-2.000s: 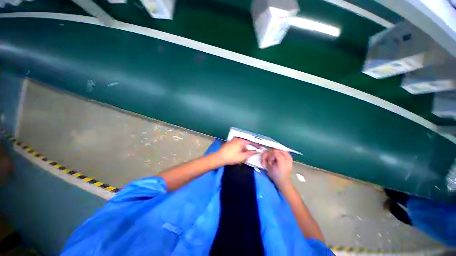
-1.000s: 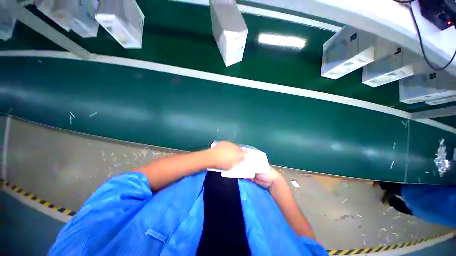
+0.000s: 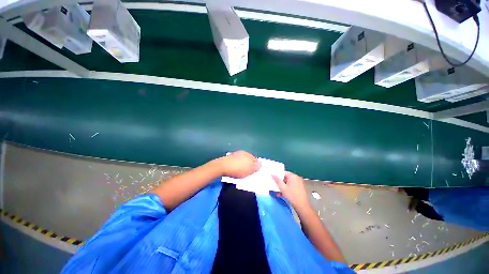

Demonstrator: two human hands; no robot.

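Observation:
A white carton (image 3: 259, 181) is at my lap, against the near edge of the green belt. Its face looks plain white, and thin white panels show along its edges. My left hand (image 3: 242, 164) lies over its upper left part with the fingers curled on it. My right hand (image 3: 291, 187) grips its right side, thumb and fingers at the edge. The fingertips of my left hand and the underside of the carton are hidden.
The green belt (image 3: 177, 126) runs across in front. Several white cartons (image 3: 231, 51) stand on the far green strip. A black device (image 3: 457, 7) with a cable lies on the white shelf (image 3: 375, 13). A shiny heap (image 3: 469, 158) and a person's blue clothing (image 3: 464, 206) are at right. Scraps litter the floor.
The carton was thin and edge-on at the belt edge two seconds ago; now its white face shows. My right hand has moved from below it to its right side. The head view has shifted.

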